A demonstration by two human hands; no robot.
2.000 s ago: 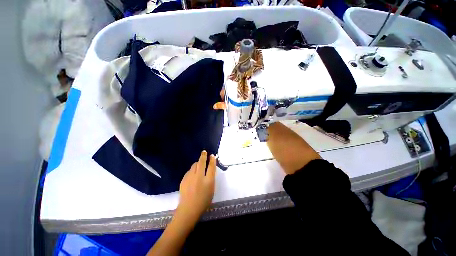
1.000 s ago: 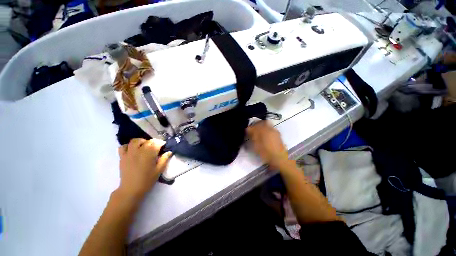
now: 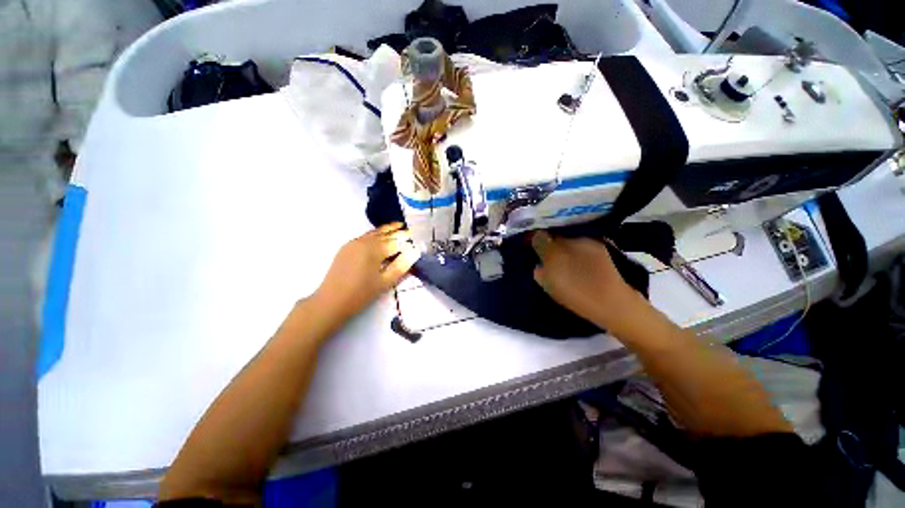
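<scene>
The navy panel (image 3: 516,298) lies under the needle area of the white lockstitch machine head (image 3: 536,139), its curved edge towards me. My left hand (image 3: 372,266) is at the left of the presser foot (image 3: 442,256), fingertips on the dark cloth's edge. My right hand (image 3: 576,273) is right of the needle, fingers bent and pinching the navy panel. The pale garment body (image 3: 337,109) lies behind the machine head's left end. The thread snips (image 3: 698,280) lie right of my right hand.
Striped brown cloth (image 3: 434,114) is tied round the machine's grey knob. A black strip (image 3: 645,129) hangs over the machine arm. Dark scraps (image 3: 516,30) lie in the rear trough (image 3: 139,74). A tape measure (image 3: 447,417) runs along the table's front edge. Pale garments are below right.
The navy panel has gone from spread left of the machine to under the needle area. Both hands have moved to the cloth there. The view has swung, then partly back.
</scene>
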